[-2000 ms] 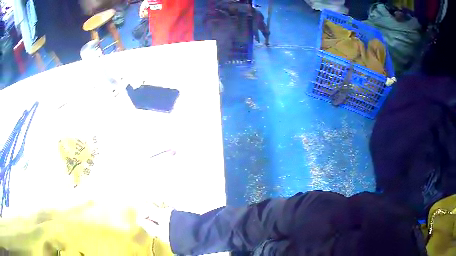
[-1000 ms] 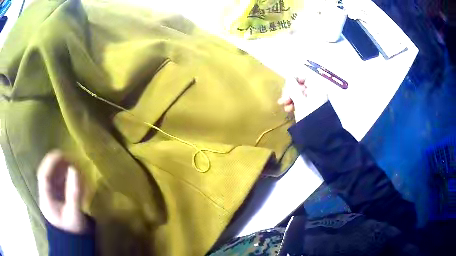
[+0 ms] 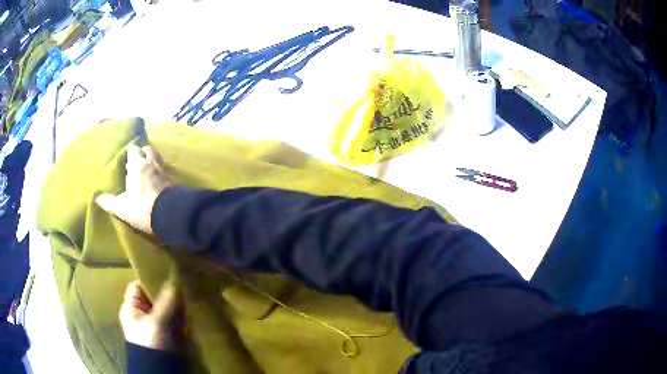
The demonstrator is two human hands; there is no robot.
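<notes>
The mustard-olive coat (image 3: 307, 172) lies over the near and left part of the white table. My right arm reaches across it, and my right hand (image 3: 139, 191) rests on a coat fold at the left with thumb and fingers spread. My left hand (image 3: 150, 315) is below it, fingers curled on the coat cloth. A yellow thread (image 3: 307, 316) runs over the coat and ends in a small loop near my right sleeve. No needle can be made out. Thread snips (image 3: 488, 180) with red handles lie on the table at the right.
Dark hangers (image 3: 256, 73) lie at the table's far side. A yellow plastic bag (image 3: 398, 109) is at the middle back. A white spool (image 3: 480, 104), a metallic cylinder (image 3: 466, 36), a smartphone (image 3: 524, 115) and a pale flat box (image 3: 559, 95) stand or lie at the far right. The table edge (image 3: 578, 190) borders blue floor.
My right hand has moved from the coat's right side across to its left. My left hand has moved right onto the cloth. The view has shifted, showing the hangers and more of the far table.
</notes>
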